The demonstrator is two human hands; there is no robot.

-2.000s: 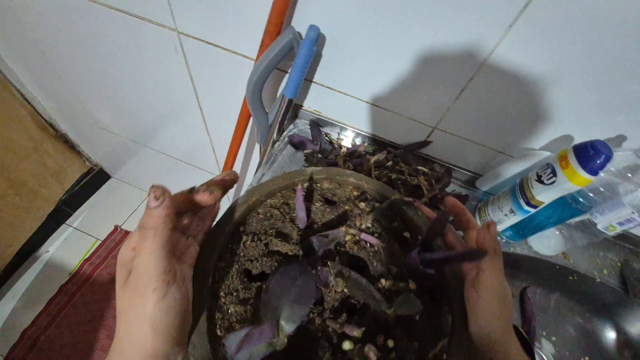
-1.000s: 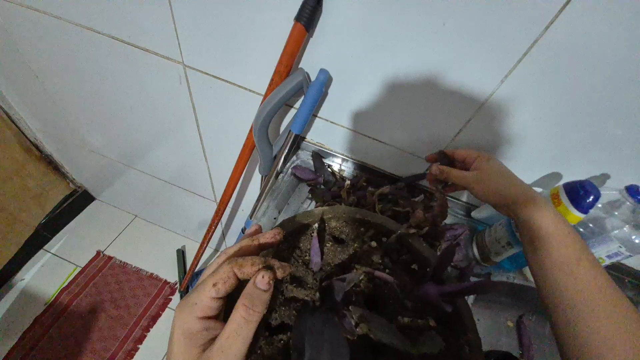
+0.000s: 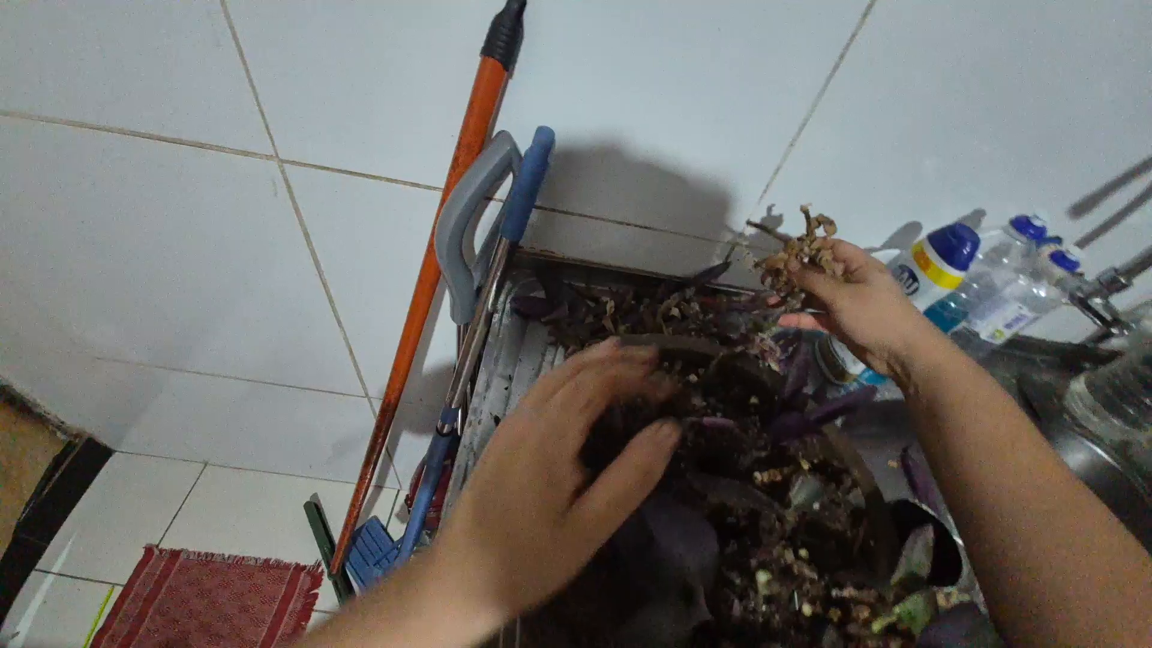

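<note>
A round pot of dark soil (image 3: 783,540) with purple leaves stands on a metal counter at the lower middle. Over its left rim reaches my left hand (image 3: 576,459), blurred, fingers spread and apparently holding nothing. Behind the pot, at the upper right, my right hand (image 3: 846,297) pinches a clump of dry brown leaves (image 3: 796,256) between thumb and fingers. Below that clump, a heap of withered and purple cuttings (image 3: 657,310) lies along the back of the counter. Purple leaves (image 3: 814,414) hang over the pot's right side.
Plastic bottles with blue caps (image 3: 1008,270) stand right of my right hand, near a metal tap (image 3: 1107,292) and sink (image 3: 1071,459). An orange pole (image 3: 423,297) and a blue-handled tool (image 3: 528,184) lean on the tiled wall at left. A red fringed mat (image 3: 211,598) lies on the floor.
My right hand has moved from the pot's side to the heap behind it, and now holds up a dry clump. My left hand has moved from outside the pot's left rim to over the soil.
</note>
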